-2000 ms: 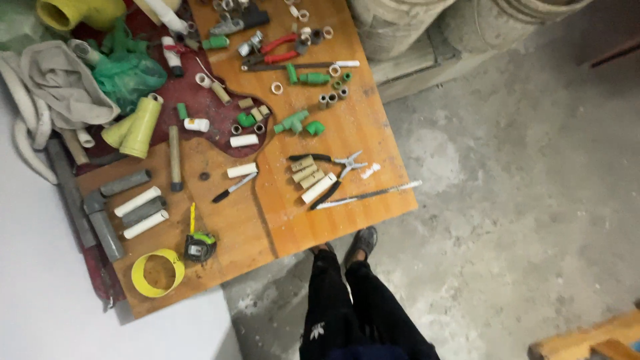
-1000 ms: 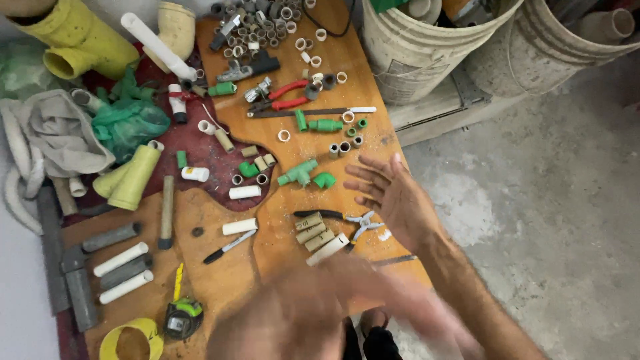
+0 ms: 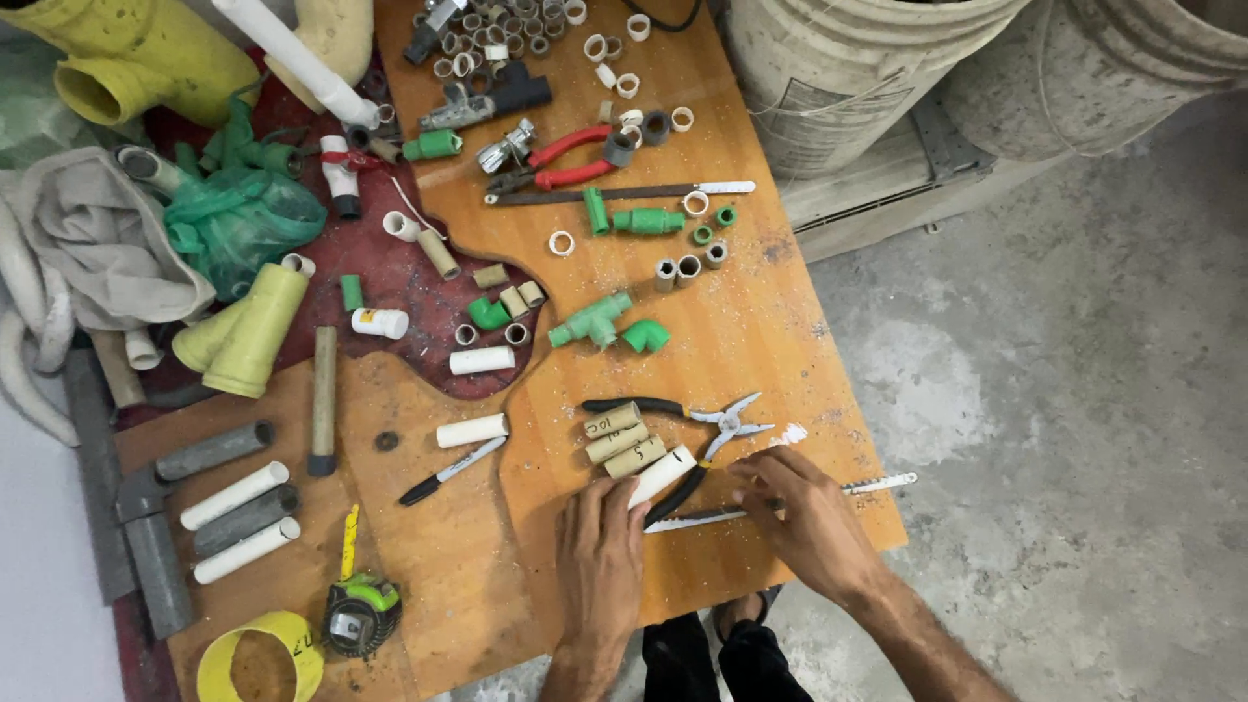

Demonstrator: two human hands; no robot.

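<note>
My left hand (image 3: 600, 551) touches the lower end of a white plastic pipe piece (image 3: 663, 475); whether the fingers grip it, I cannot tell. Three tan pipe pieces (image 3: 617, 436) bearing marks lie just above it. Black-handled pliers (image 3: 729, 421) lie with spread jaws around these pieces. My right hand (image 3: 801, 522) is over a hacksaw blade (image 3: 877, 483) at the table's near right corner, fingers bent and apart, partly hiding the blade. A marker pen (image 3: 453, 471) rests left of the hands beside another white pipe piece (image 3: 472, 430).
A tape measure (image 3: 362, 614) and a yellow pipe ring (image 3: 261, 658) are at the near left. Green fittings (image 3: 590, 322), red-handled pliers (image 3: 575, 156) and many cut rings lie farther back. Large buckets (image 3: 868, 78) stand beyond the right edge. Yellow fittings (image 3: 244, 331) lie left.
Both hands were out of view two seconds ago and raised over the near side of the table one second ago. They are now lower, by the white pipe piece and the blade.
</note>
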